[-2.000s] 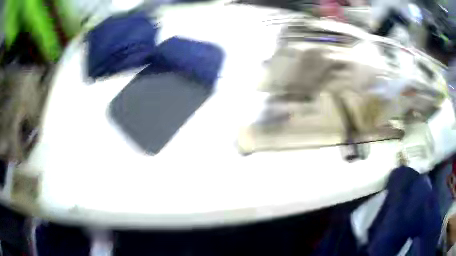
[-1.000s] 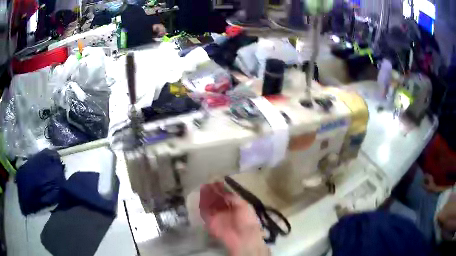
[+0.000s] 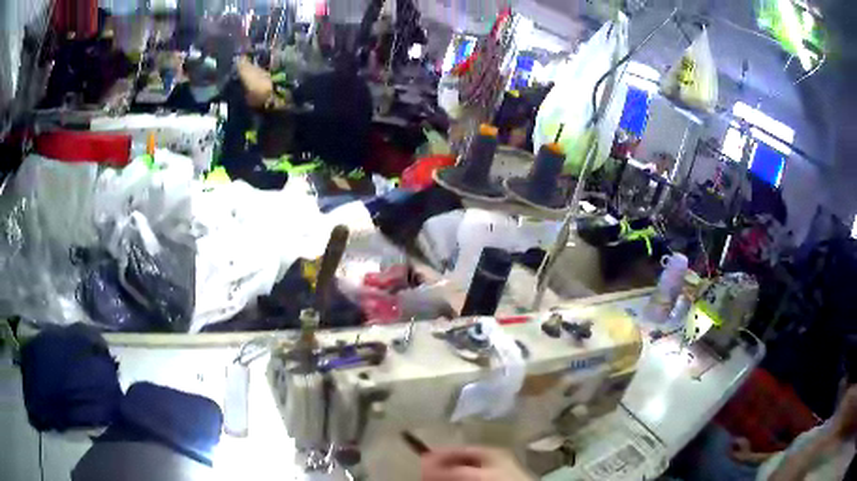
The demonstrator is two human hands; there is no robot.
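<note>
The cream sewing machine (image 3: 423, 399) stands in front of me. My right hand (image 3: 475, 462) is at the bottom edge, in front of the machine body, cut off and blurred. A thin dark pointed piece (image 3: 413, 442) shows at its fingertips, perhaps a shears blade; I cannot tell if the hand grips it. My left hand is not in view. On the table at left lie a folded navy piece (image 3: 70, 378), a second navy piece (image 3: 171, 413) and a dark grey flat panel (image 3: 132, 462), cut off below. Purple-and-dark snips (image 3: 352, 359) lie on the machine head.
Plastic-bagged goods (image 3: 141, 254) stand behind the table. A black cylinder (image 3: 487, 282) and thread cones (image 3: 481, 160) on a stand rise behind the machine. A second machine (image 3: 728, 305) is at right. A person's arm (image 3: 818, 446) shows at the right edge.
The view has tilted up from the table to the room, so the machine and navy pieces sit lower. My right hand now shows only at the bottom edge; the shears' handles are out of view.
</note>
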